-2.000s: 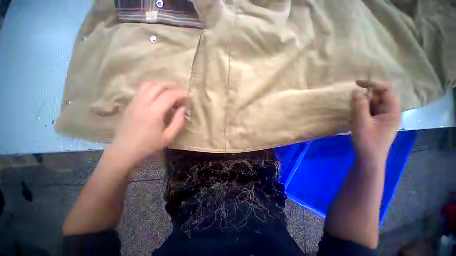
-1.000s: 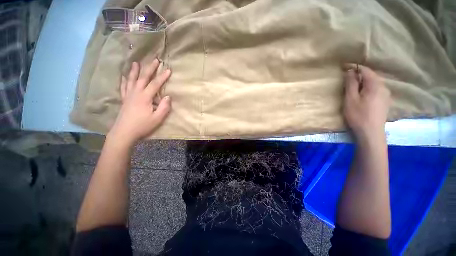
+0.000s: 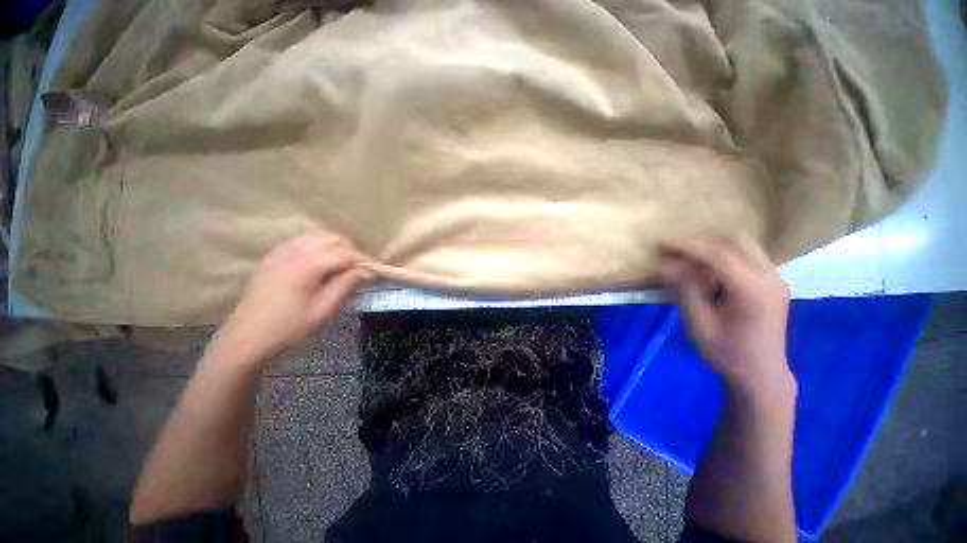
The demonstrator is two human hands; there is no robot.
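Observation:
A large tan jacket (image 3: pixel 509 159) lies spread over the table in front of me, its hem along the table's near edge. My left hand (image 3: pixel 308 281) pinches the hem left of centre and lifts it into a small fold. My right hand (image 3: pixel 726 297) is at the hem on the right, slightly blurred, with its fingers curled; whether it grips the cloth or a small tool is not clear. A pocket flap with plaid underside (image 3: pixel 72 109) shows small at the far left.
The pale table (image 3: pixel 848 255) shows at the right and along the near edge. A blue plastic bin (image 3: pixel 848 371) sits below the table edge at right. My dark lap, covered with thread scraps (image 3: pixel 477 414), is below the middle. Speckled floor shows around it.
The jacket has shifted left, carrying the pocket flap to the far left. My left hand has gone from lying flat on the cloth to pinching the hem. My right hand has moved down to the hem.

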